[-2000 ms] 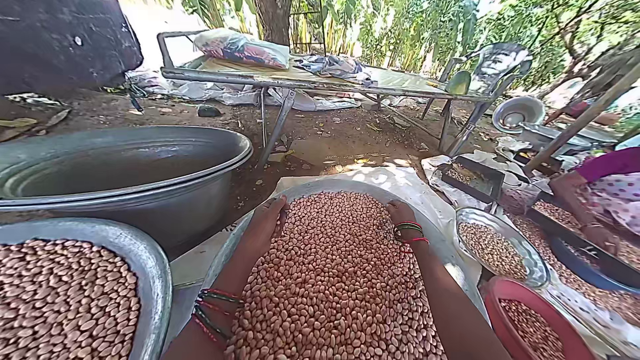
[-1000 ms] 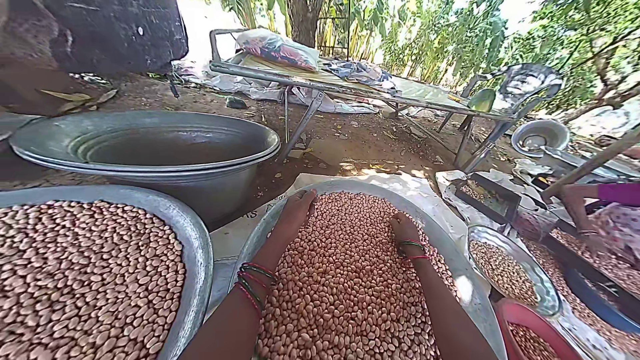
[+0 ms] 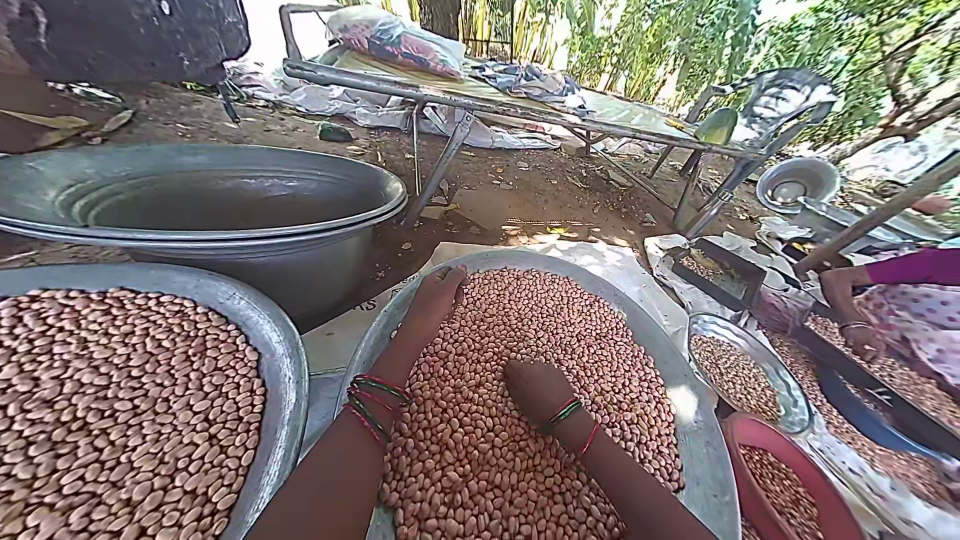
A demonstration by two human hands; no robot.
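A wide metal basin [image 3: 709,457] lies in front of me, heaped with shelled reddish-brown nuts [image 3: 480,420] that look like peanuts. Red and green bangles circle both my wrists. My left hand [image 3: 439,296] rests at the far left edge of the heap, by the rim; whether it holds any nuts is hidden. Near the middle of the heap, my right hand [image 3: 538,390] presses into the nuts with its fingertips buried, so its grip cannot be seen. A second metal basin [image 3: 289,382] full of the same nuts stands at the left.
Large metal tubs [image 3: 315,247] stand at the far left. A metal-framed cot [image 3: 525,109] bears a bag. Rightward are a steel tray [image 3: 795,390] and a red tub [image 3: 817,487] of nuts, black trays [image 3: 739,281], and a co-worker's hand [image 3: 862,337] over nuts.
My right hand has moved from the far right part of the heap in toward its middle. My left hand stays near the far left rim. The view has swung somewhat left.
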